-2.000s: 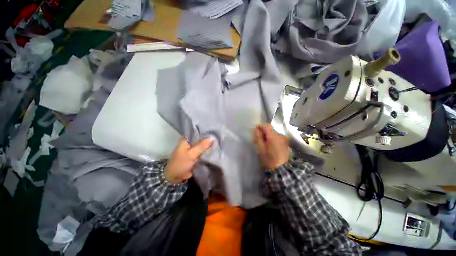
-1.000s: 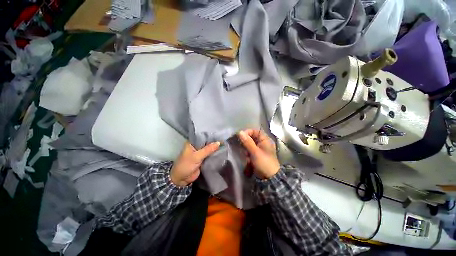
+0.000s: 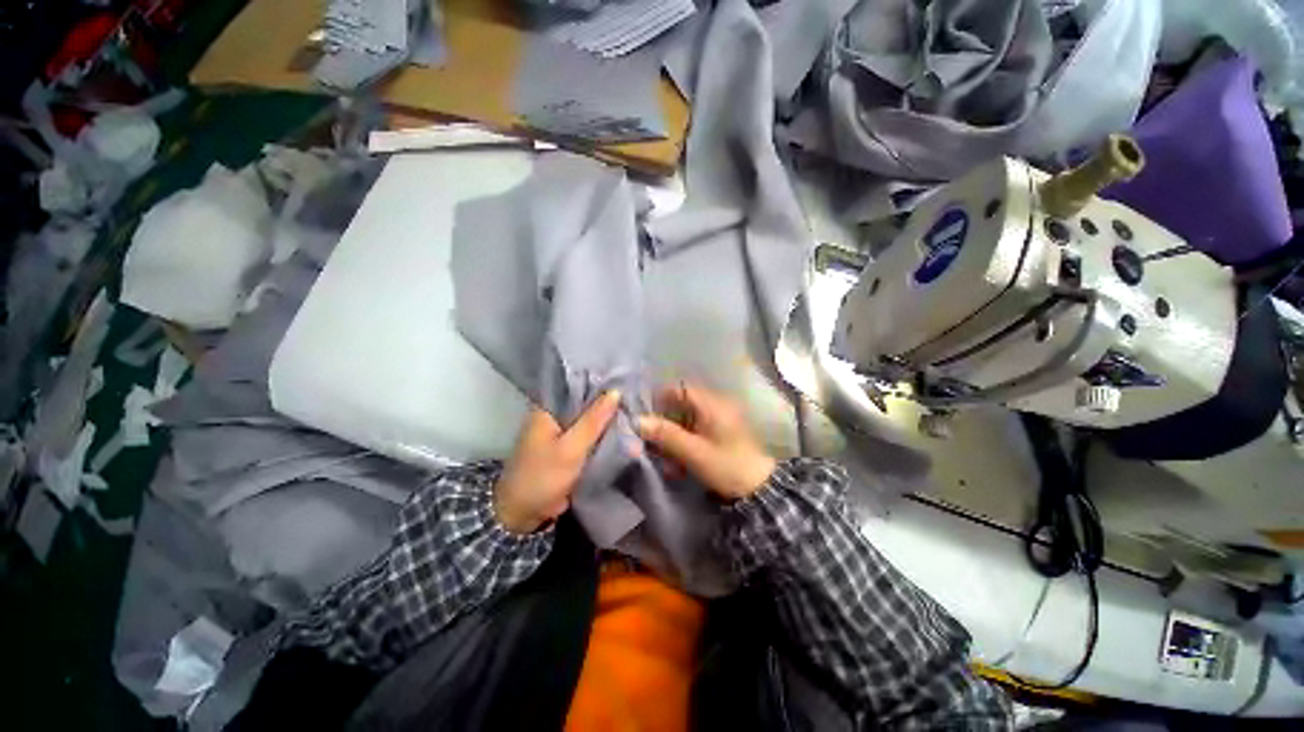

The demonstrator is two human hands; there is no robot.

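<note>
A large soft grey garment panel (image 3: 594,293) lies across the white table and hangs down at the front edge toward my lap. My left hand (image 3: 551,465) pinches the cloth between thumb and fingers near its lower middle. My right hand (image 3: 704,441) is just to the right, thumb and fingers on the same fold of cloth, close to the left thumb. The fingers under the cloth are hidden. The cream-white sewing machine head (image 3: 1037,308) with a blue round logo stands to the right, apart from both hands.
Stacked grey pieces (image 3: 589,107) lie on a brown board (image 3: 465,89) at the back. A grey heap (image 3: 937,86) and purple cloth (image 3: 1213,157) are behind the machine. Grey cloth (image 3: 286,501) hangs at left. A black cable (image 3: 1061,536) lies on the table at right.
From the right, my right hand has come onto the cloth beside my left hand and now sits slightly lower. The cloth between them is bunched more narrowly. The machine has not moved.
</note>
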